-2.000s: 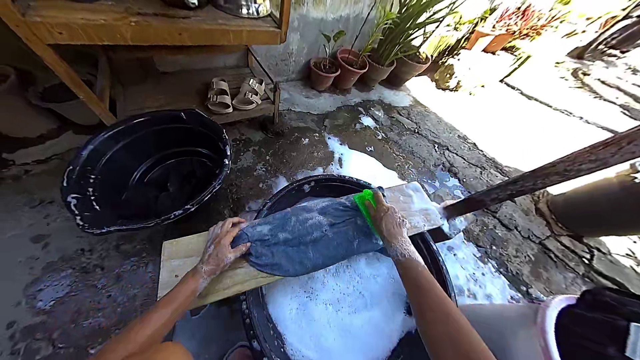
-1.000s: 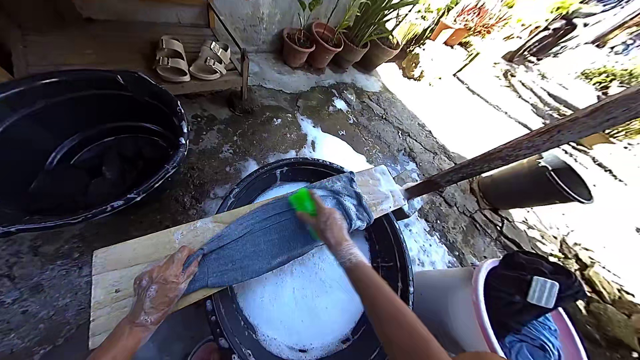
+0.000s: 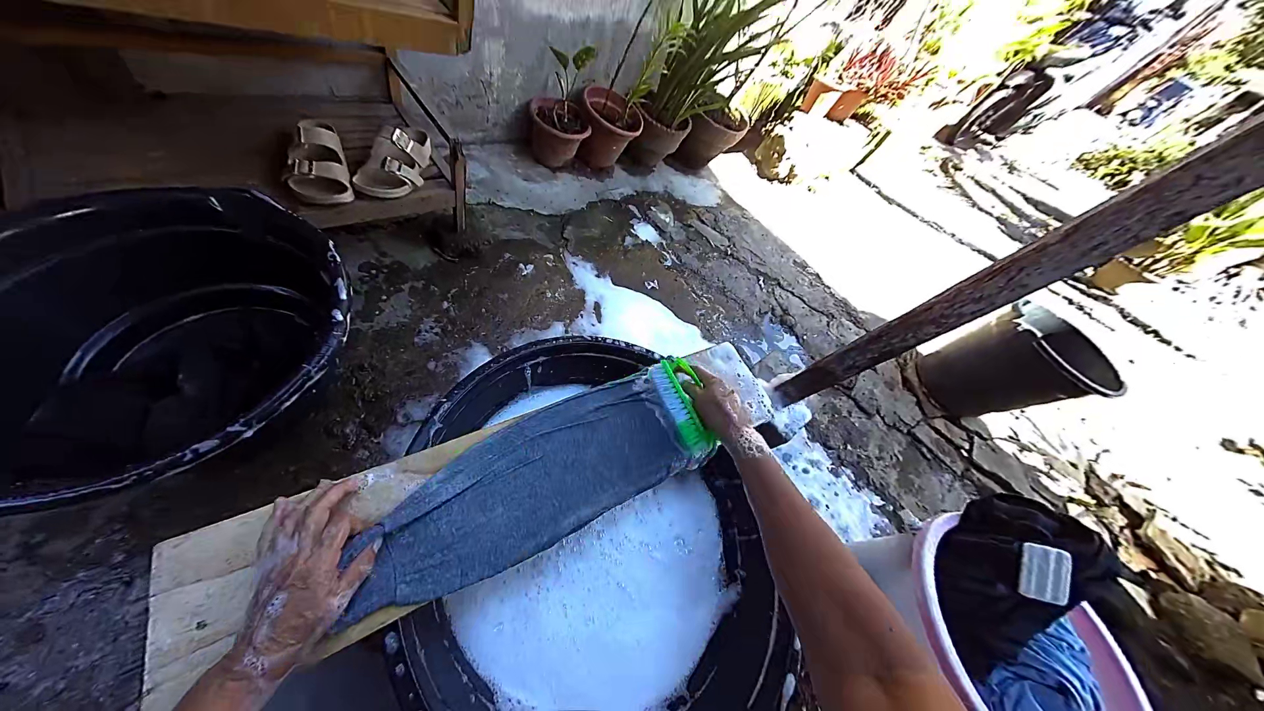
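Note:
A wet blue denim garment lies stretched along a wooden board, which rests across a round black basin of white suds. My right hand grips a green scrub brush with pale bristles, at the far right end of the denim. At the near left end, my left hand presses on the board with soapy fingers, its thumb and fingertips at the cloth's edge; whether it pinches the cloth is hard to tell.
A large black tub with dark contents stands at left. A wooden post slants down to the board's far end. At right are a dark bucket and a pink-rimmed pail holding clothes. Sandals and potted plants stand behind.
My right hand has moved the brush from the middle part of the denim to its far right end. The cloth's bunched far end now lies flatter. The view has shifted.

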